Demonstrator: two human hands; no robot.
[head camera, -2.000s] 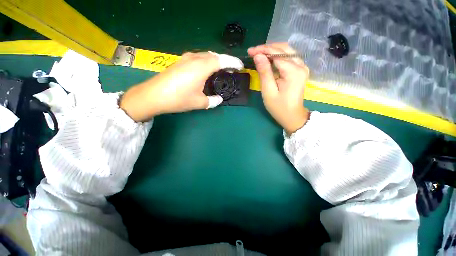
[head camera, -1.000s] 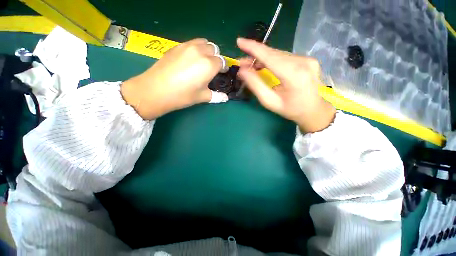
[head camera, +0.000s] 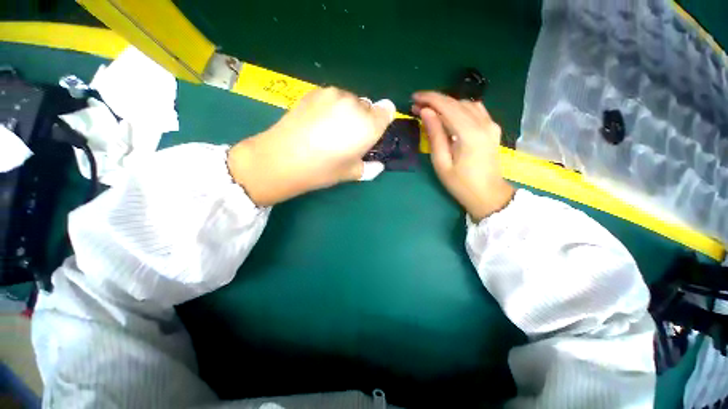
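Note:
The black fixture block (head camera: 405, 150) lies on the green bench against the yellow edge strip. My left hand (head camera: 311, 144), with white finger cots, has thumb and fingers around its left side; the round black part there is mostly hidden and blurred. My right hand (head camera: 464, 148) is just right of the block, fingers bent and thumb near the index finger. A slim tool cannot be clearly made out in it. Another round black part (head camera: 472, 80) lies on the green belt behind my right hand.
The yellow edge strip (head camera: 607, 196) runs across. A translucent blister sheet (head camera: 638, 96) with a black part (head camera: 613, 126) lies at right. White wipes (head camera: 152, 100) and a black unit (head camera: 24, 192) are at left. A black device (head camera: 690, 295) is at right.
The belt part and blister sheet appear further right. The metallic stick seen upright at my right hand a second ago no longer shows clearly. My left hand stays at the block.

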